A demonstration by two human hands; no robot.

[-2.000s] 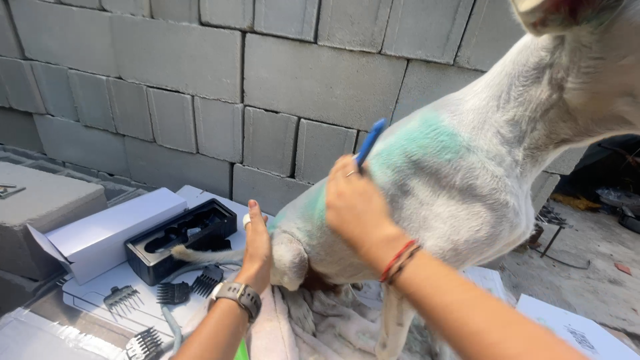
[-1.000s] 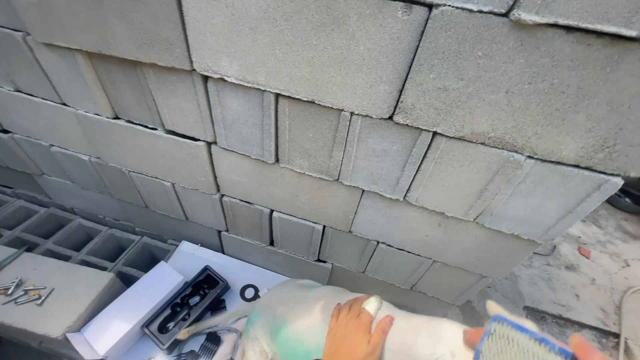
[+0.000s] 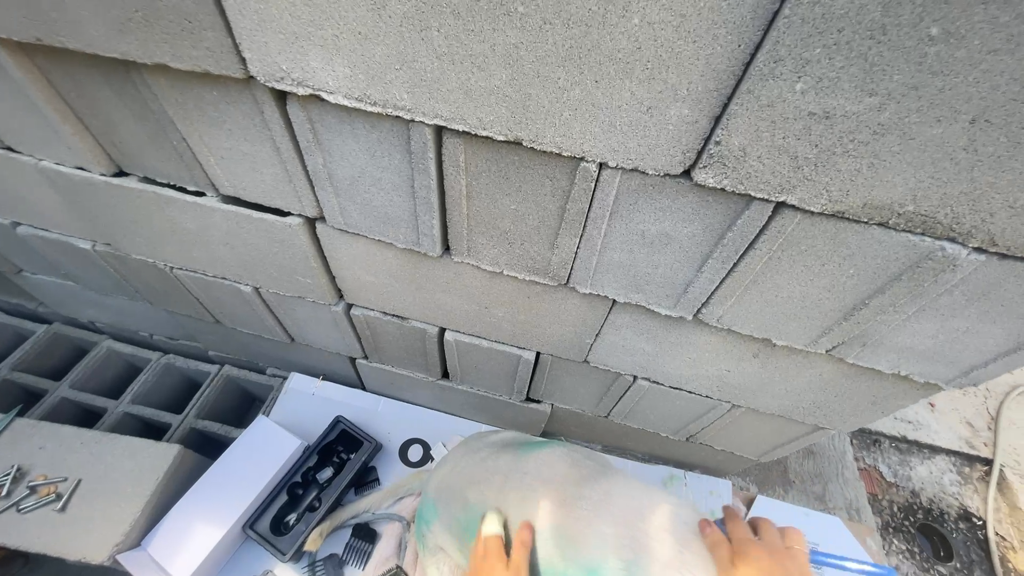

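A dog's short-haired white back, tinted green in patches, fills the lower middle; its head is out of view. My left hand rests on the coat, only its fingers and thumb showing. My right hand lies at the dog's right side, closed around a blue-handled brush; the brush's working face is hidden. The tail stretches left past a black tray that holds a clipper. Dark clipper guide combs lie near the tail.
A long white box lies left of the tray, on white printed cardboard. Screws sit on a concrete block at far left, beside hollow blocks. A wall of stacked concrete blocks rises behind. A pale hose runs at far right.
The view has swung up to the wall. Two seconds ago my left hand was by the dog's hindquarters; now it rests on the back. The brush face, seen one second ago, is hidden.
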